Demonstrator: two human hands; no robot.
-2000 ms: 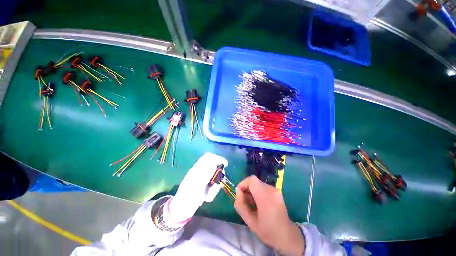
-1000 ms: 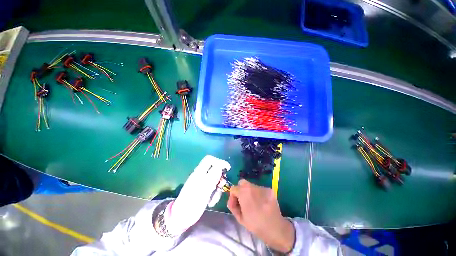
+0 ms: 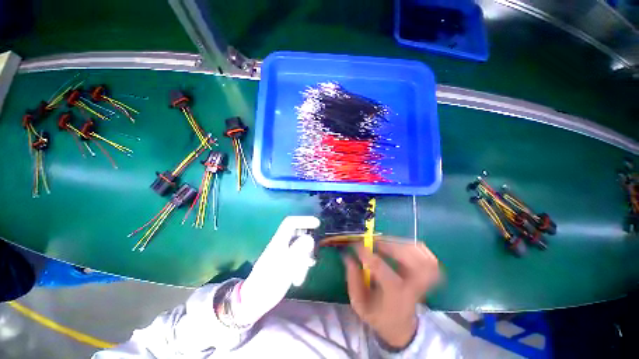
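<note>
My left hand [image 3: 282, 261], in a white glove, holds a wired connector [image 3: 308, 237] whose dark housing is mostly hidden by the fingers. Its yellow, red and dark wires [image 3: 343, 240] stretch right towards my right hand. My right hand [image 3: 392, 284] is bare and blurred, with fingers bent near the wire ends; I cannot tell if it grips them. A heap of small black parts [image 3: 342, 212] lies just beyond the hands. The blue parts tray [image 3: 431, 158] holds black crimped wires [image 3: 347, 116] and red crimped wires [image 3: 350, 160] with pale ends.
Several wired connectors [image 3: 183, 195] lie spread on the green surface at left. A pile of them [image 3: 522, 223] lies at right, and more sit at the right edge [image 3: 630, 196]. A metal rail [image 3: 532, 116], a post [image 3: 200, 35] and a second blue bin [image 3: 441, 49] are beyond.
My right hand has moved right from beside my left glove, and its fingers have opened out. The wires now stretch sideways between the hands. The view has shifted, so the surroundings appear further left.
</note>
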